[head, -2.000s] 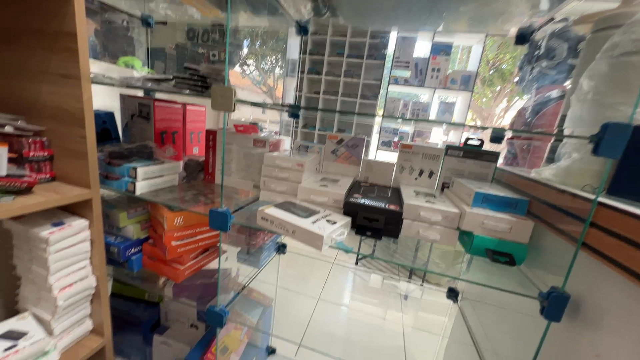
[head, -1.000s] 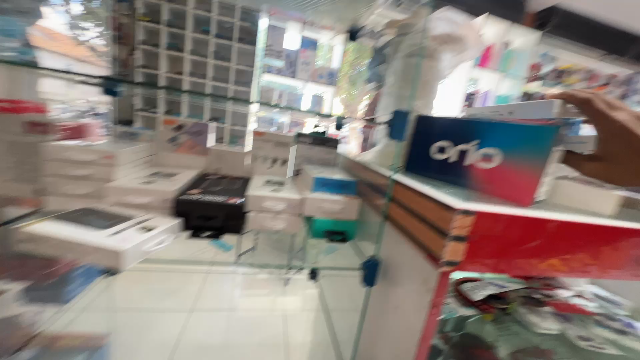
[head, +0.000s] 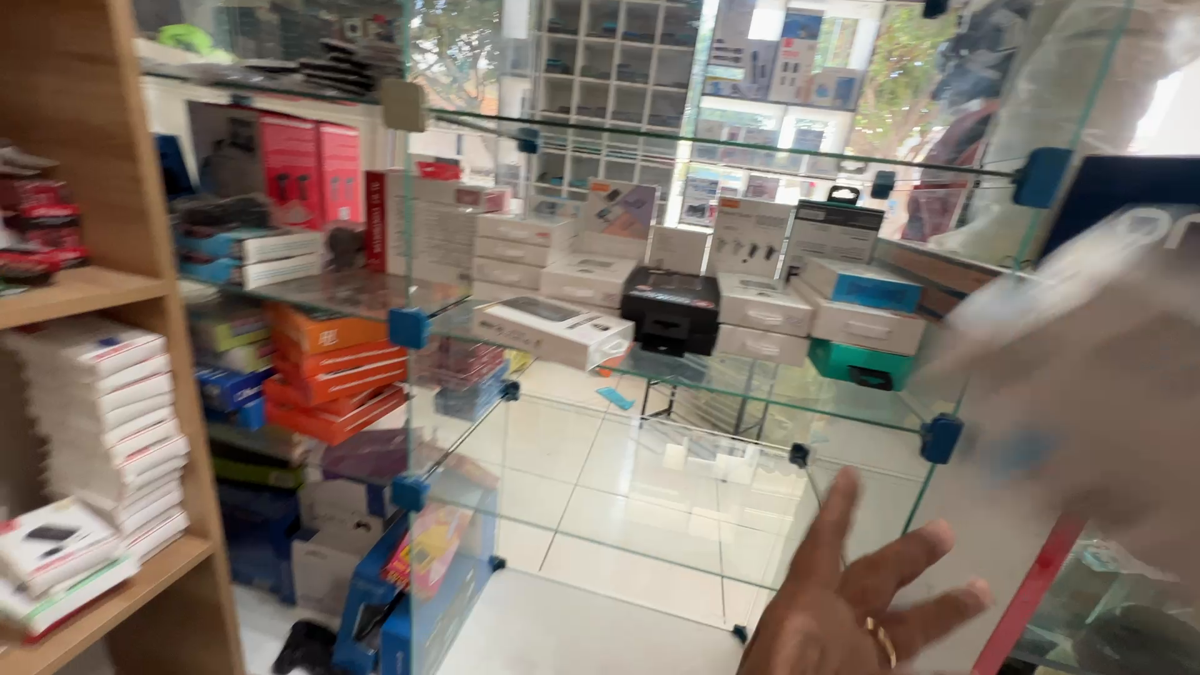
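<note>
My right hand (head: pixel 862 600) is at the bottom right, fingers spread and nothing seen between them; a gold ring shows on one finger. Just above and right of it, a blurred pale plastic bag (head: pixel 1097 375) fills the right side and covers part of a dark blue box (head: pixel 1125 187). I cannot tell what holds the bag up. My left hand is out of view. Beyond the hand stands a glass display case (head: pixel 825 403), whose shelf bears a white box (head: pixel 553 328), a black box (head: pixel 670 309) and a green box (head: pixel 861 364).
A wooden shelf unit (head: pixel 178 375) with stacked white boxes (head: pixel 141 422) stands at the left. Orange boxes (head: pixel 328 375) and a blue box (head: pixel 361 600) are behind the glass. Blue clamps (head: pixel 940 438) join the panes. A red-edged counter (head: pixel 1031 591) is at the lower right.
The view has swung back left after turning right. A hand at the blue box a second ago no longer shows there; my right hand is now low in view, and the blurred bag covers part of the box.
</note>
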